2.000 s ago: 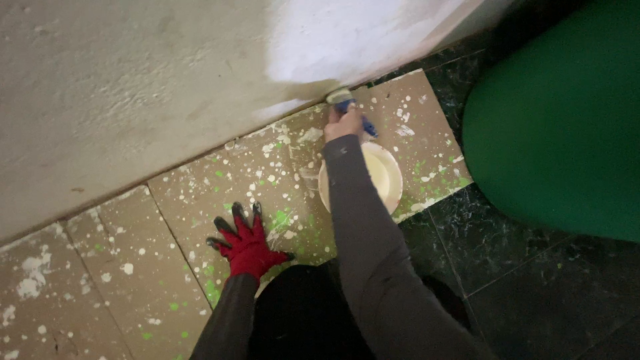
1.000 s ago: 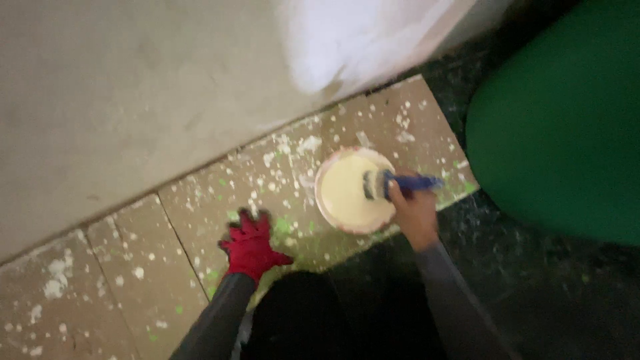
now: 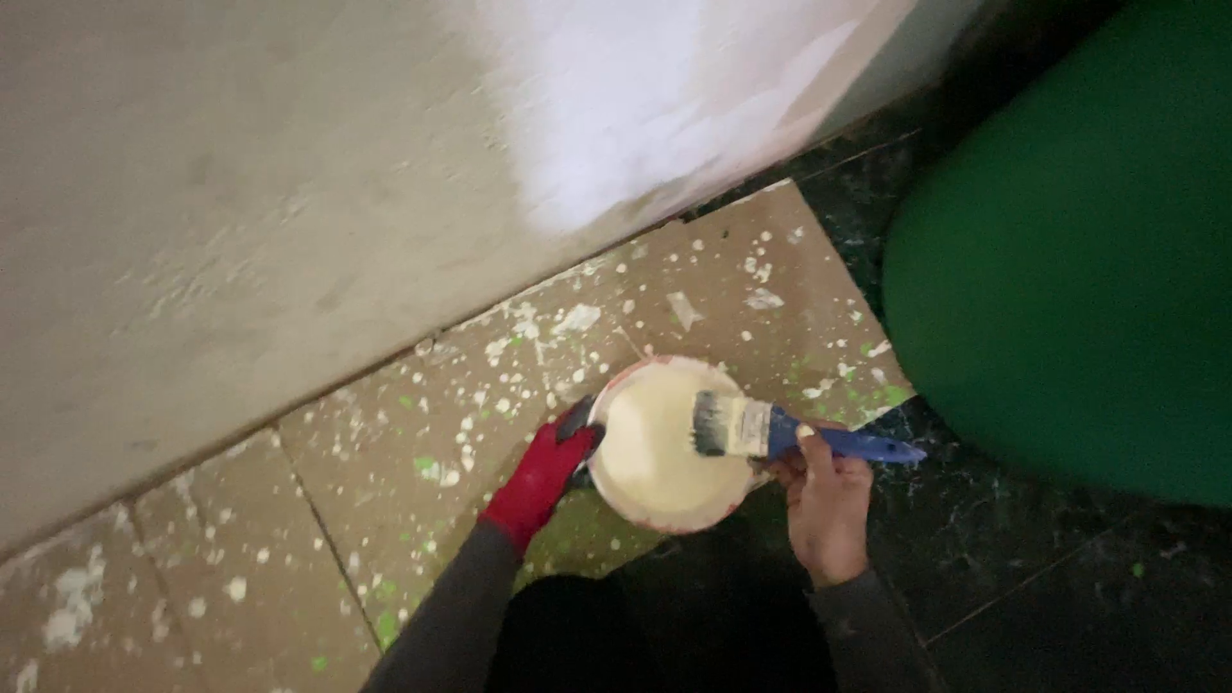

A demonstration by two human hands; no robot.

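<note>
A round tub of cream paint (image 3: 650,448) stands on the paint-spattered cardboard sheet (image 3: 568,337). My left hand (image 3: 549,472), in a red glove with dark fingertips, grips the tub's left rim. My bare right hand (image 3: 823,491) holds a paintbrush (image 3: 780,430) by its blue handle at the tub's right side. The brush's dark bristles, with cream paint at the ferrule, lie over the paint and point left; whether they touch it I cannot tell. Some right-hand fingers are hidden beneath the handle.
A pale wall (image 3: 289,173) with a brighter white patch runs along the sheet's far edge. On the right stands a large rounded green object (image 3: 1068,279). Dark marbled floor tiles (image 3: 1020,558) show beside the sheet. My dark-clothed legs are at the bottom.
My left hand, earlier spread flat on the sheet, has moved right onto the tub's rim. The brush went from the wall's base to over the tub, held throughout by my right hand.
</note>
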